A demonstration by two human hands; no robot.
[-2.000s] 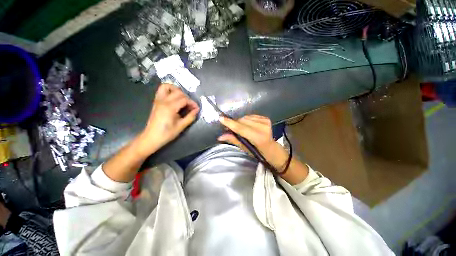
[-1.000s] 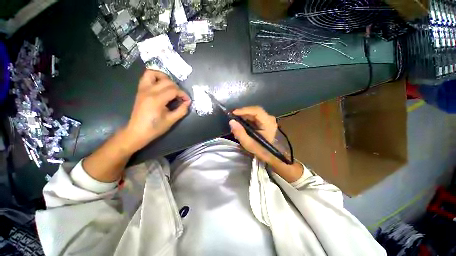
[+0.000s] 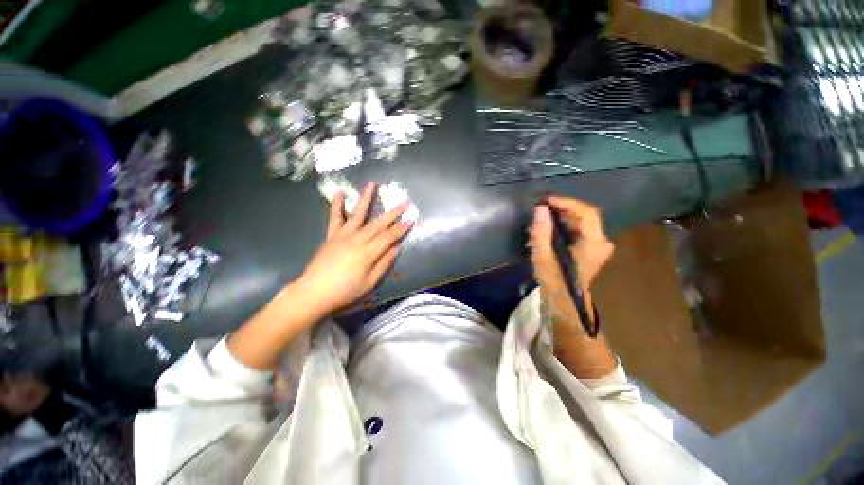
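My left hand (image 3: pixel 351 262) lies palm down with its fingers spread over bright white-silver modules (image 3: pixel 391 198) on the bench; its fingertips touch them, and how many it covers is hidden. My right hand (image 3: pixel 571 248) holds the black soldering iron (image 3: pixel 569 260) to the right, above the bench's front edge. The iron's tip is blurred and hard to see. A pile of grey-silver modules (image 3: pixel 355 71) lies at the rear of the bench.
Loose narrow silver pieces (image 3: pixel 152 256) lie at left by a purple-rimmed container (image 3: pixel 106 180). A green mat (image 3: pixel 701 142) with thin strands, a wire coil (image 3: pixel 630 68), a brown tape roll (image 3: pixel 513 47) and a small carton (image 3: pixel 701 36) are rear right. A large cardboard box (image 3: pixel 654 322) stands at right.
My left hand has opened from a pinch and spread flat over the modules. My right hand has moved right with the iron, away from the modules. The camera view has shifted.
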